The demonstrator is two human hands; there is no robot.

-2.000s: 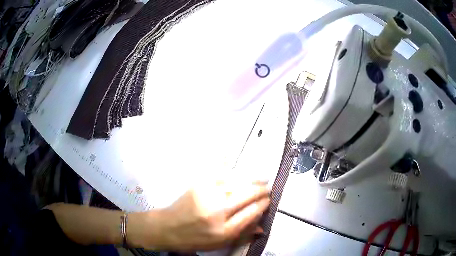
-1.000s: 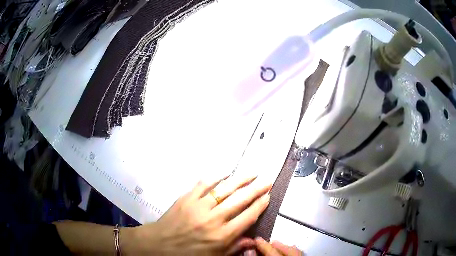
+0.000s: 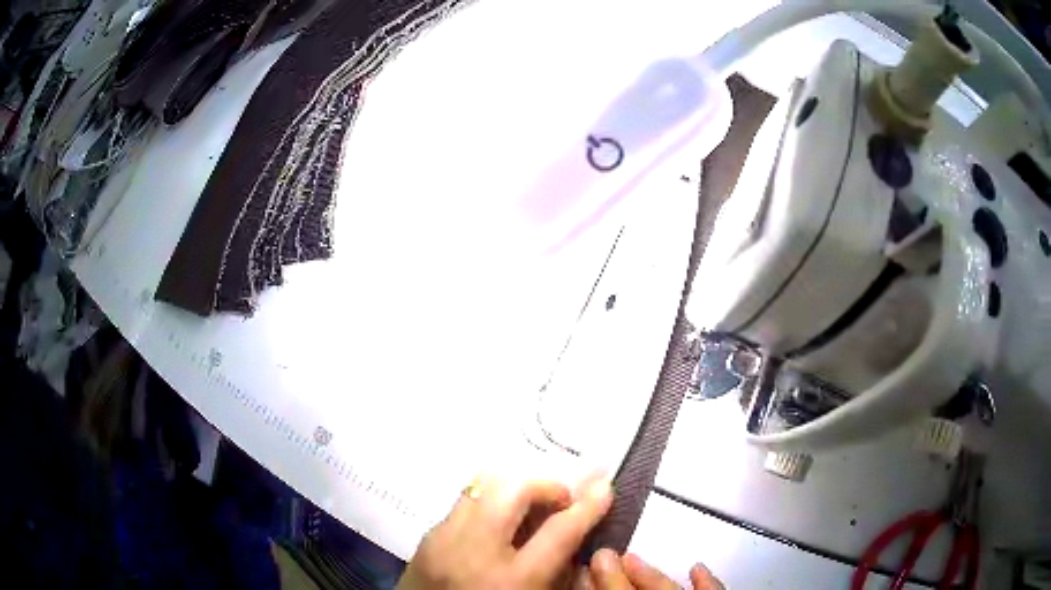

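A dark brown ribbed fabric piece point(image 3: 655, 444) runs lengthwise under the white sewing machine head point(image 3: 795, 219), past the presser foot area point(image 3: 720, 367). Its far end lies beside the lamp. My left hand point(image 3: 507, 536) is at the near end of the piece, thumb and fingertips pinched at its left edge. My right hand point(image 3: 645, 574) is mostly cut off by the bottom edge; only some fingertips show, touching the near end of the piece. The needle cannot be made out.
A fanned stack of brown cut pieces point(image 3: 259, 196) lies at upper left. A pinkish-white lamp point(image 3: 628, 144) hangs over the table. Red-handled scissors point(image 3: 922, 547) lie at lower right. A tangle of scraps point(image 3: 69, 150) and a dark heap point(image 3: 190, 58) are at the far left.
The fabric piece has moved away from me, its far end now further up beside the lamp. My left hand has drawn back from flat on the piece to its near end. My right fingertips have appeared.
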